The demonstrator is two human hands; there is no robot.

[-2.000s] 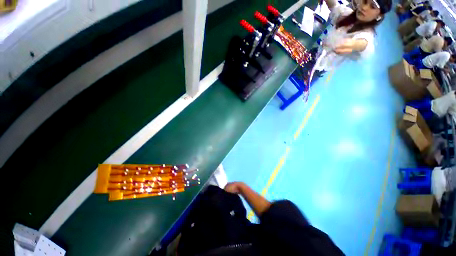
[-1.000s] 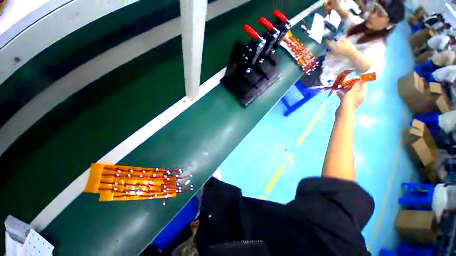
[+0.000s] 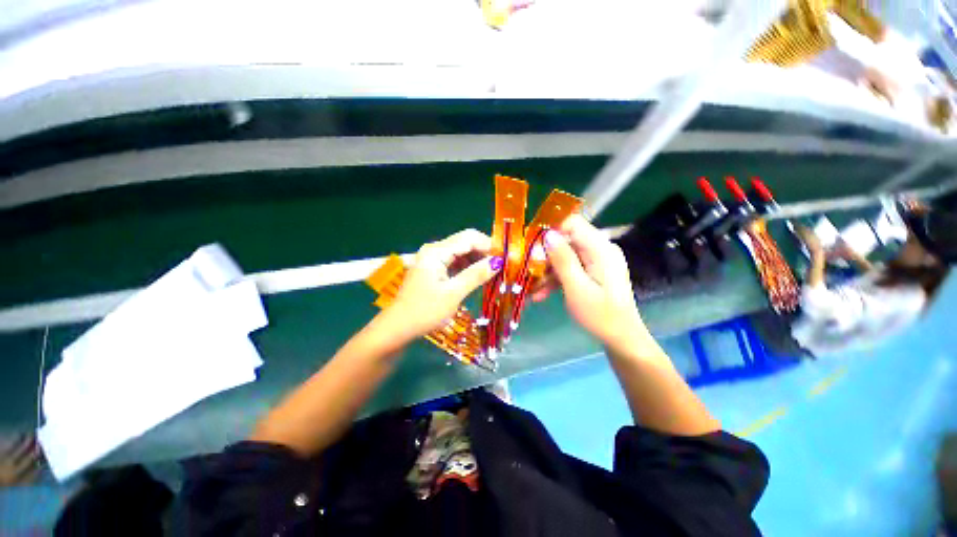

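My left hand [image 3: 436,288] grips an orange flex strip [image 3: 510,199] that stands nearly upright, with dark red wires running down from it. My right hand [image 3: 593,278] holds a second orange strip [image 3: 554,213], tilted to the right, also with red wires. The two strips spread apart at the top and meet lower down, where their wires hang with small white or silvery tips. Behind and below my left hand, a bundle of orange strips [image 3: 388,278] lies on the green bench, partly hidden by that hand.
White sheets [image 3: 157,351] are stacked on the bench at left. Black clamp fixtures with red handles [image 3: 708,191] stand at right, with more orange strips [image 3: 771,267] beyond them. A seated person [image 3: 866,304] works at far right, near a blue stool [image 3: 735,351]. A pale post rises behind the bench.
The view has turned left, showing more white sheets. The strips seen in an outstretched hand at right are now over the bench in front of me. Both hands are now in view, each on a strip.
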